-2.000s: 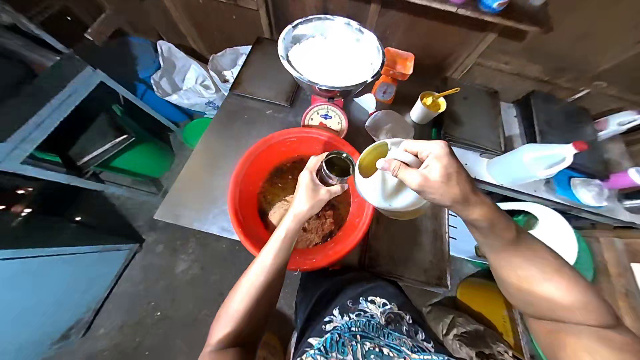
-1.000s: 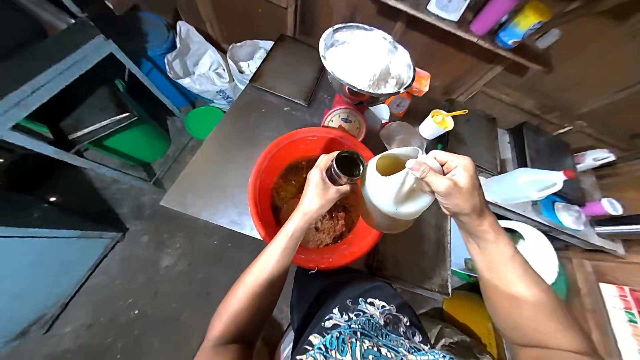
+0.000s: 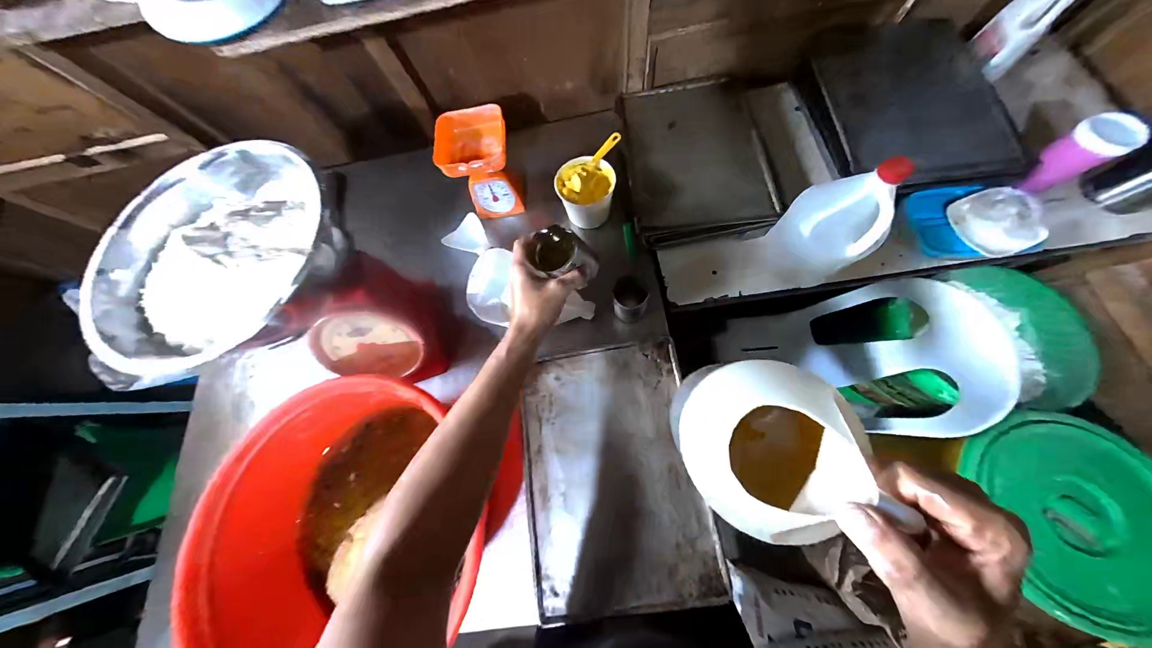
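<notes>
My left hand point(image 3: 540, 292) is closed around a small dark-mouthed jar point(image 3: 552, 250) above the table, beside a clear plastic container point(image 3: 490, 286) and a small metal cup point(image 3: 631, 297). By its handle, my right hand point(image 3: 945, 540) holds a white plastic jug point(image 3: 720, 450) with amber liquid inside, at the table's right edge. The red plastic basin point(image 3: 234, 504), holding brown liquid and a pale reddish mass, lies under my left forearm. Behind the jar stands a white tub point(image 3: 589, 212) of yellow paste with a yellow spoon in it.
A metal bowl of white powder point(image 3: 220, 270) rests over a red dial scale point(image 3: 369, 346) at left. An orange scale point(image 3: 495, 195) is at the back. Dark trays point(image 3: 697, 162), a plastic bottle point(image 3: 832, 220) and a green lid point(image 3: 1071, 522) are on the right.
My left hand has moved from over the red basin to the back of the table with the jar. My right hand has carried the jug away from the basin, to the right. The view has shifted right.
</notes>
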